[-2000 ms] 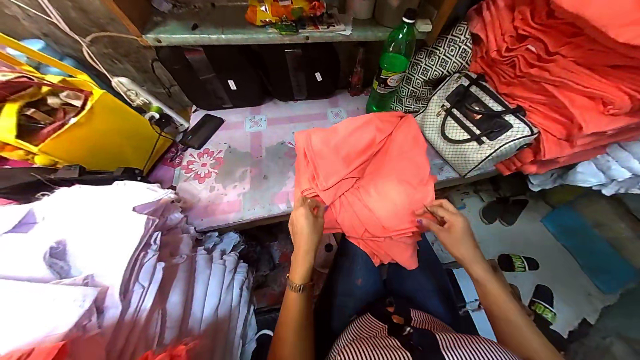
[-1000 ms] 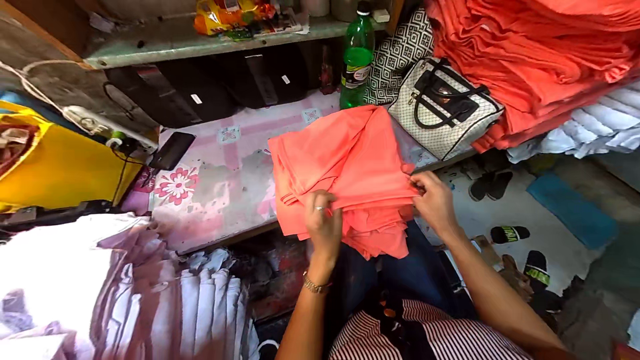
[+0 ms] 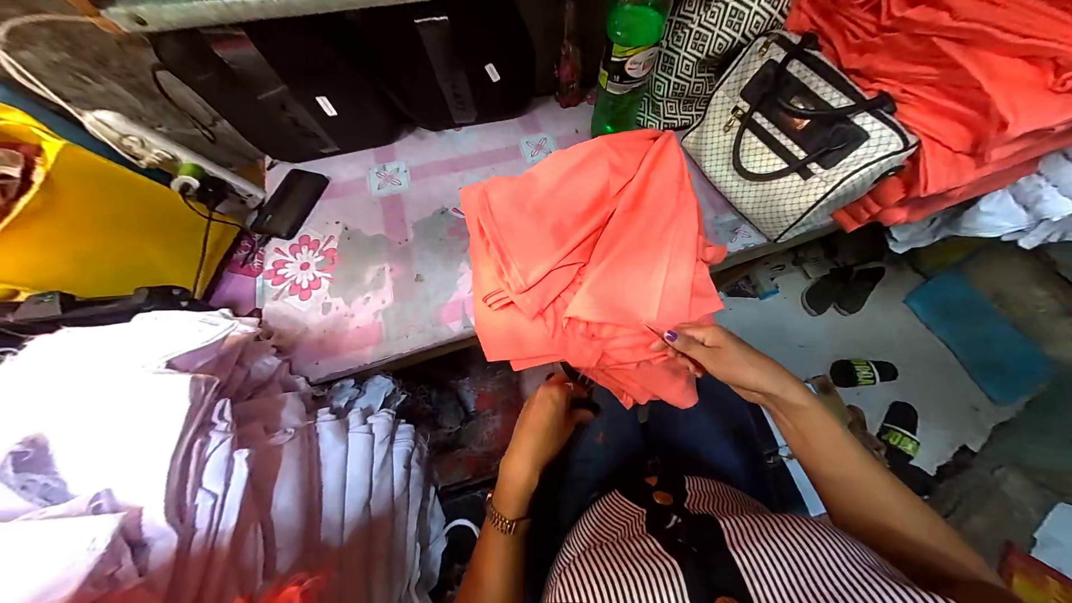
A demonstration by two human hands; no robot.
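Observation:
Coral-coloured folded cloth (image 3: 586,251) lies in a loose pile over the near edge of the table and my lap. At its lower right, my right hand (image 3: 712,356) pinches a bit of the fabric's edge between thumb and fingers. Just below the cloth's lower left part, my left hand (image 3: 548,419) is closed around a black-handled tool (image 3: 584,405), which looks like small scissors; its tip is partly hidden near the cloth.
A patterned cover (image 3: 419,260) lies on the table, with a dark phone (image 3: 291,203), green bottle (image 3: 628,67) and checked handbag (image 3: 796,138). Pale folded cloths (image 3: 335,469) stand at left, a yellow bag (image 3: 92,218) behind. More coral cloth (image 3: 963,100) is piled at right.
My left hand has left the cloth, moved down towards my lap and taken hold of the black-handled tool. My right hand remains at the cloth's right side.

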